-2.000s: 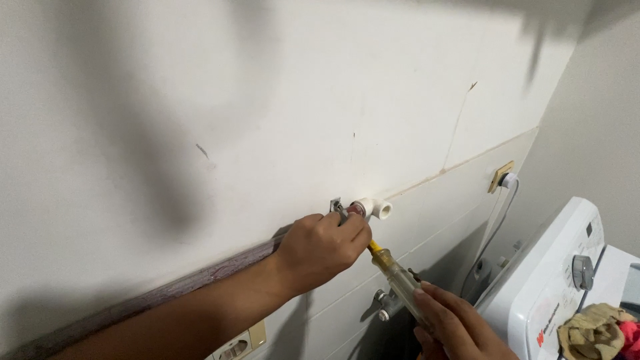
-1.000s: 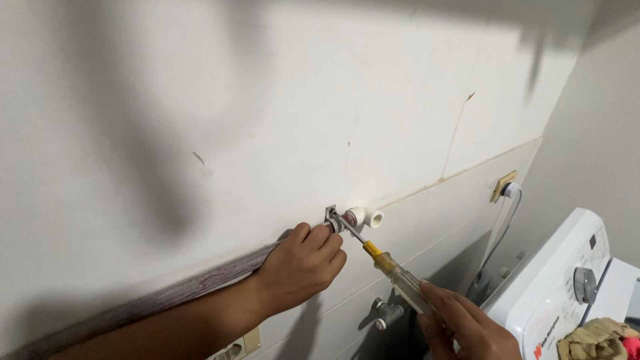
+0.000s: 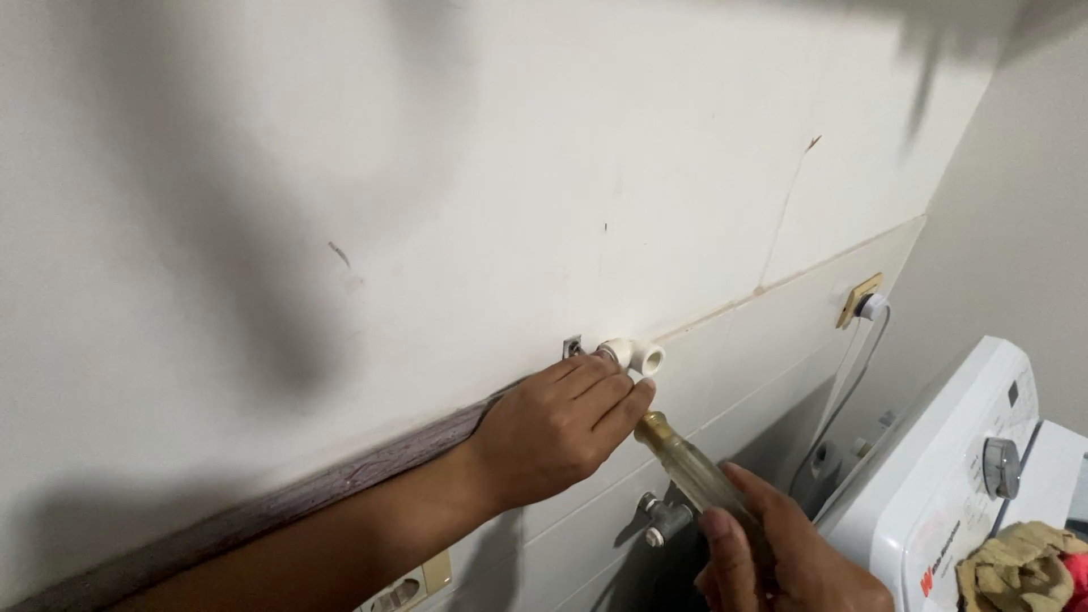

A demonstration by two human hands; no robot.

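Observation:
My right hand (image 3: 773, 544) grips the clear, ribbed handle of a screwdriver (image 3: 693, 463), which slants up and left toward the wall. Behind the fingers of my left hand (image 3: 565, 425), the screwdriver's shaft and tip are hidden. Those fingers are bent against the near end of a white plastic pipe fitting (image 3: 650, 359) with an open round mouth; what they grip there is hidden. Just above my left knuckles, a small metal bracket (image 3: 572, 347) shows at the wall. A purplish-gray pipe or strip (image 3: 374, 463) runs along the wall behind my left forearm.
Below the fitting, a gray pipe fitting with a white end (image 3: 667, 518) juts from the wall. A white appliance with a knob (image 3: 943, 476) stands at right, with cloth (image 3: 1016, 565) beside it. A plugged-in wall socket (image 3: 858, 302) is above; another socket (image 3: 408, 591) lies below my left forearm.
My left hand has moved right from beside the metal bracket to the white fitting, and now covers the screwdriver's shaft, which showed one second ago. My right hand still holds the handle.

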